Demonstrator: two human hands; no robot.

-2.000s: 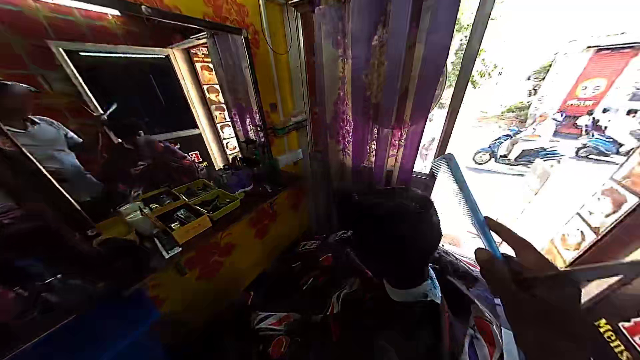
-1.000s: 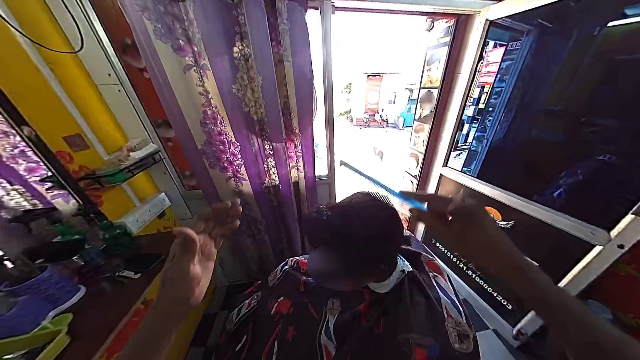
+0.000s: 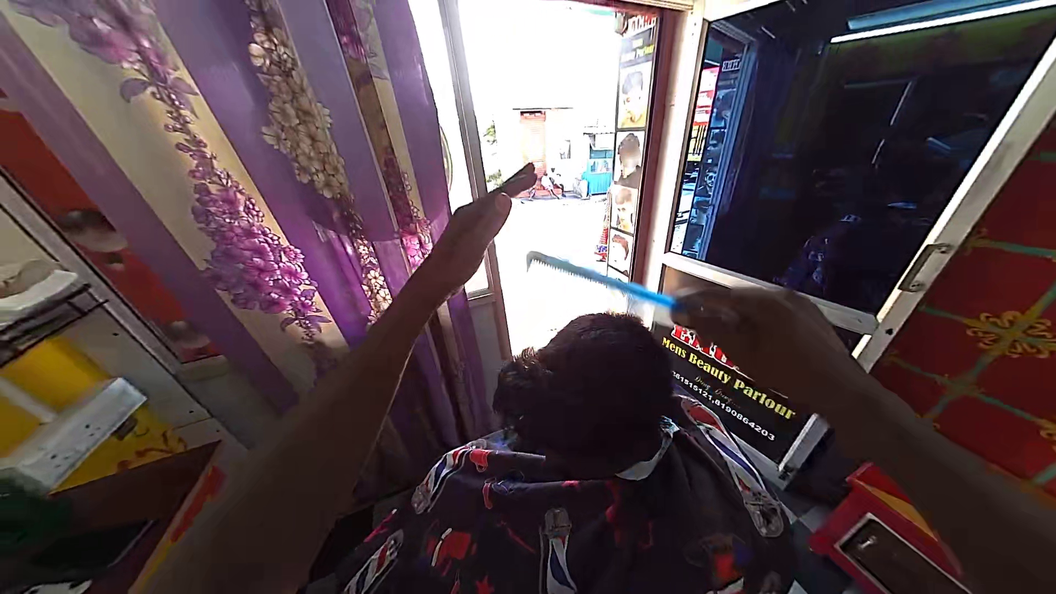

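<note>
A seated person's dark-haired head point(image 3: 594, 388) is at the middle, seen from behind. A black barber's cape point(image 3: 561, 520) with red, white and blue prints covers the shoulders, and a white neck strip point(image 3: 649, 462) shows at the collar. My right hand point(image 3: 742, 330), right of the head and above it, is closed on a light blue comb point(image 3: 606, 279), whose teeth end points left over the head. My left hand point(image 3: 472, 235) is raised beyond the head's left side, in front of the doorway. Nothing shows in it, and its fingers are extended, touching neither hair nor comb.
Purple floral curtains point(image 3: 280, 198) hang at the left. A glass door point(image 3: 825, 165) with a lettered lower panel point(image 3: 726, 371) stands at the right, beside a red box point(image 3: 887, 528). A wall shelf point(image 3: 41, 318) and a white socket strip point(image 3: 78, 433) are at far left.
The view has swung right from the mirror and counter. My left hand has risen from low at the left to in front of the doorway. The comb has stayed in my right hand.
</note>
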